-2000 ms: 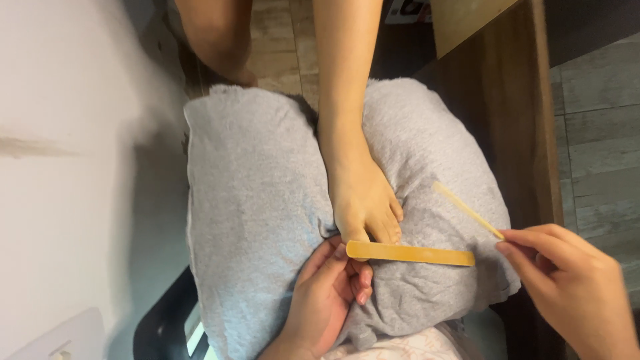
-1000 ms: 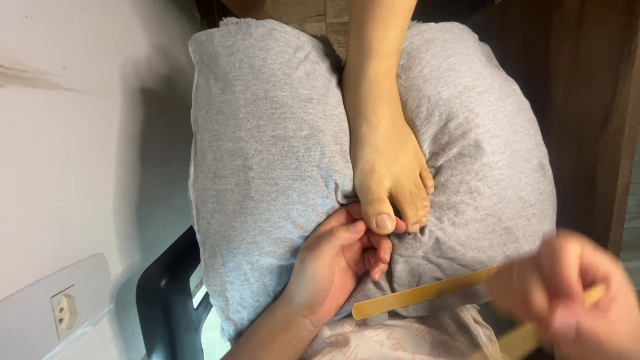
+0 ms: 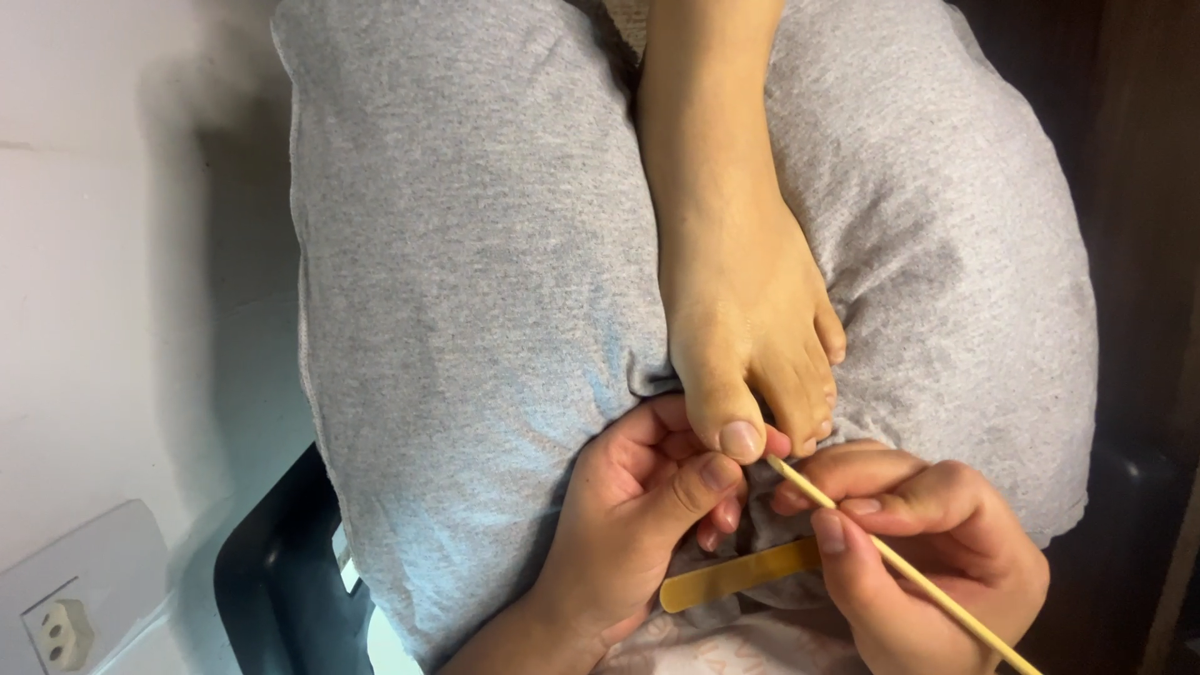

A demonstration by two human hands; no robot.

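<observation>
Another person's bare foot [image 3: 741, 272] rests on a grey cloth-covered cushion [image 3: 469, 234], toes toward me. My left hand [image 3: 647, 506] holds the big toe [image 3: 729, 417], with fingers behind it and the thumb near its tip. In my right hand [image 3: 919, 534] is a thin wooden cuticle stick [image 3: 923, 581], pinched between thumb and fingers. Its tip lies just beside the big toenail [image 3: 741, 441]. A yellow nail file [image 3: 731, 574] passes beneath my right hand, which hides its far end; whether that hand also grips the file is unclear.
At the left stands a white wall [image 3: 84, 234] with a power outlet [image 3: 64, 633] low down. A black plastic frame [image 3: 272, 562] shows below the cushion's left edge. Dark wooden furniture [image 3: 1139, 281] is along the right side.
My right hand has come in from the right, bringing the stick to the big toe. The file, across the toes two seconds ago, now lies lower. The view has moved closer.
</observation>
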